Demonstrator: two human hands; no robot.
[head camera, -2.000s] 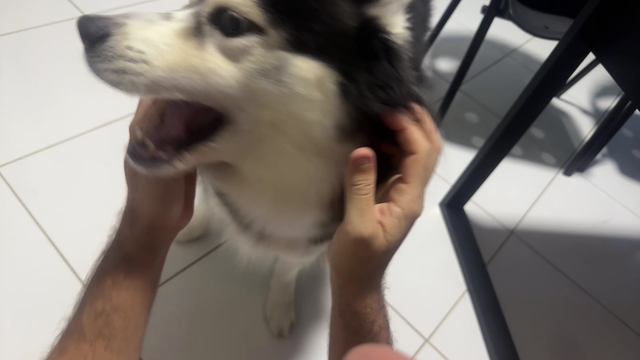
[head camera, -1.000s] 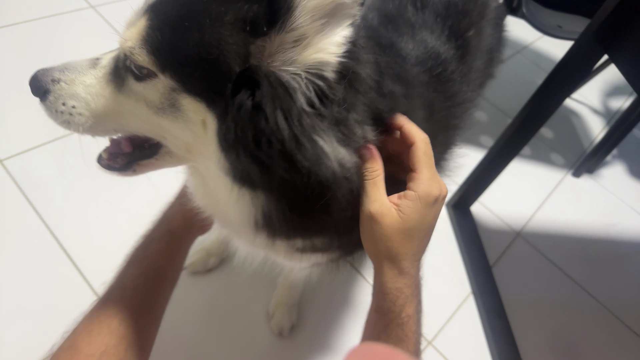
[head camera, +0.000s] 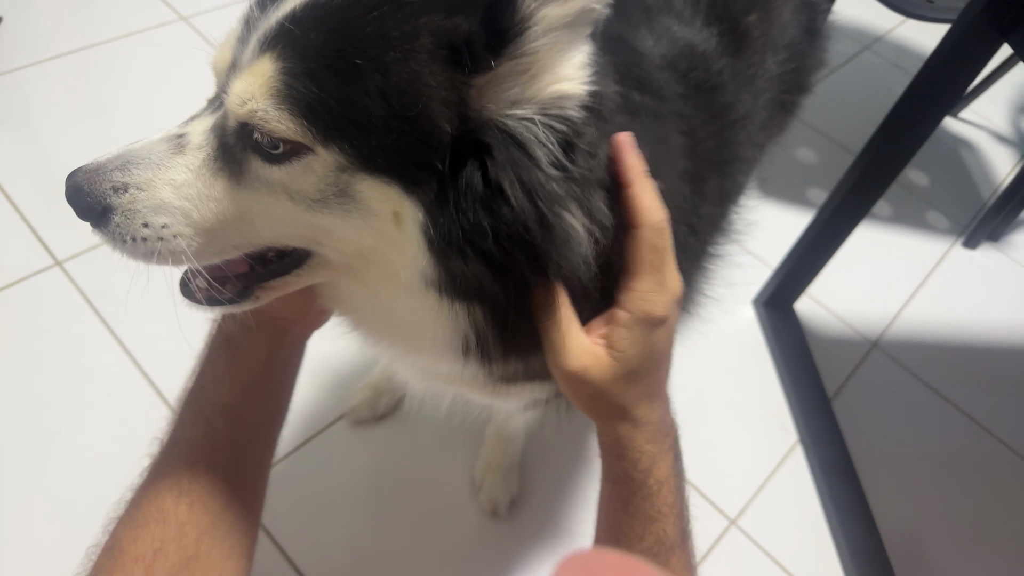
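A black and white long-haired dog (head camera: 512, 208) stands facing left, its mouth partly open. My right hand (head camera: 620, 312) rests against the dark fur at the side of its neck, thumb and fingers spread, with the fingertips partly sunk in the coat. Below the dog's jaw, my left hand (head camera: 300, 308) touches the underside of the head; its fingers are mostly hidden behind the muzzle and throat. The dog's front paws (head camera: 496, 480) are on the floor between my forearms.
White floor tiles (head camera: 96, 384) with thin joints lie all around. On the right is a dark angled frame (head camera: 824, 432), seemingly of furniture, with dark legs and part of a seat behind it at the top right. Shadows fall across the tiles there.
The dog's mouth was open wider two seconds ago. My left hand, hidden behind the dog's chest one second ago, now shows under the jaw. My right hand stays at the neck fur.
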